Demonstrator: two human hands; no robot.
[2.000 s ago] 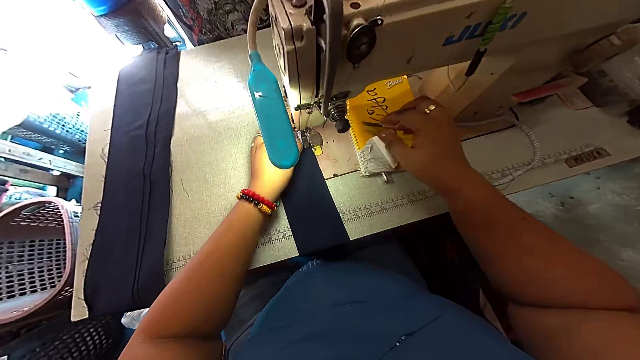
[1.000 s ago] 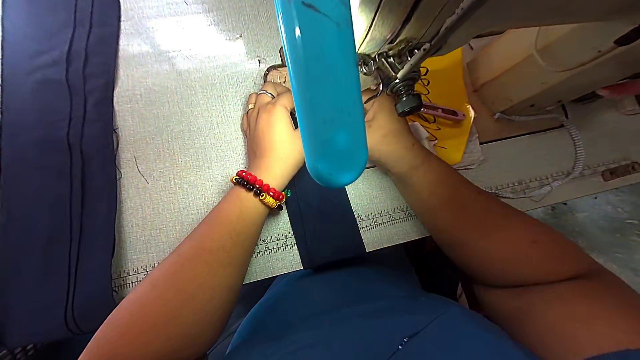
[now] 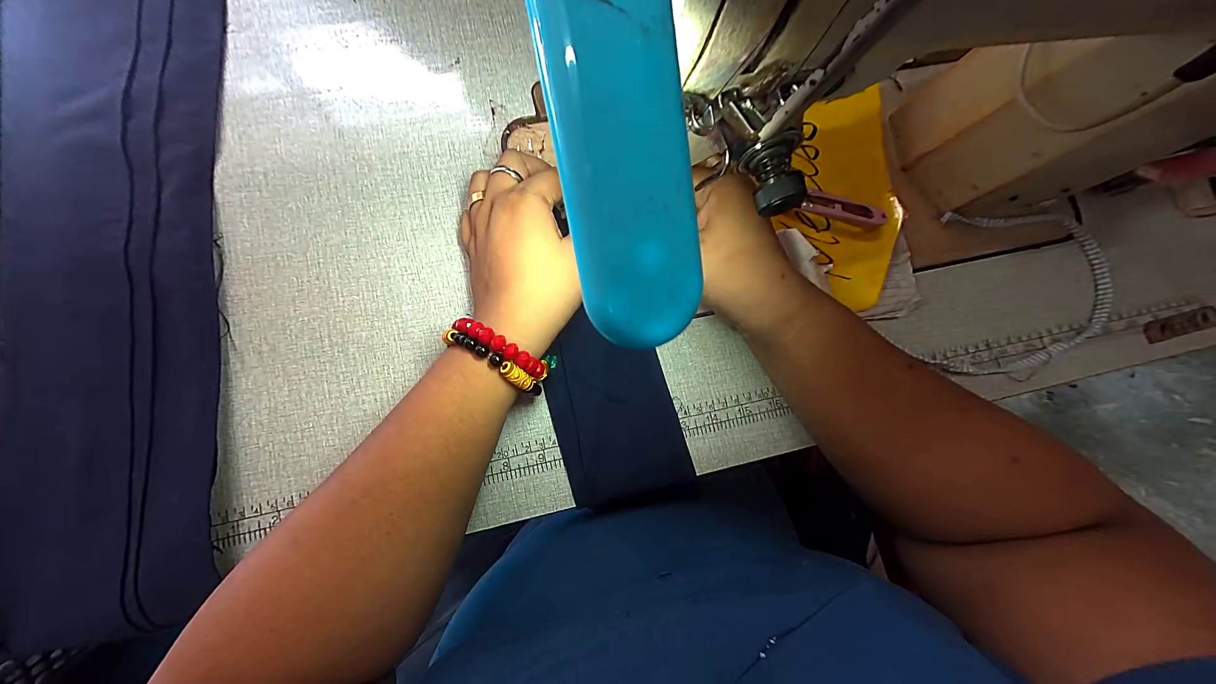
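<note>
My left hand point(image 3: 518, 242), with rings and a beaded bracelet, lies on the upper end of a dark blue fabric strip point(image 3: 622, 408) beside the sewing machine's presser-foot area. My right hand point(image 3: 741, 242) is across from it, right of the blue lamp point(image 3: 627, 180), close to the needle mechanism point(image 3: 750, 123). The lamp hides the fingertips' meeting place, so what the right fingers touch cannot be told. From between the hands the strip runs down over the table's front edge to my lap.
Another dark blue fabric piece point(image 3: 76, 285) with stitched lines lies at the left. Right of the needle are a yellow spiral notebook point(image 3: 869, 256), a pink thread snipper or similar tool point(image 3: 844, 207) and a coiled cord point(image 3: 1097, 275). A measuring tape point(image 3: 731, 413) runs along the front edge.
My right hand has moved left from the yellow notebook to the needle area. A pink tool now shows on the notebook. The view has shifted much closer to the table.
</note>
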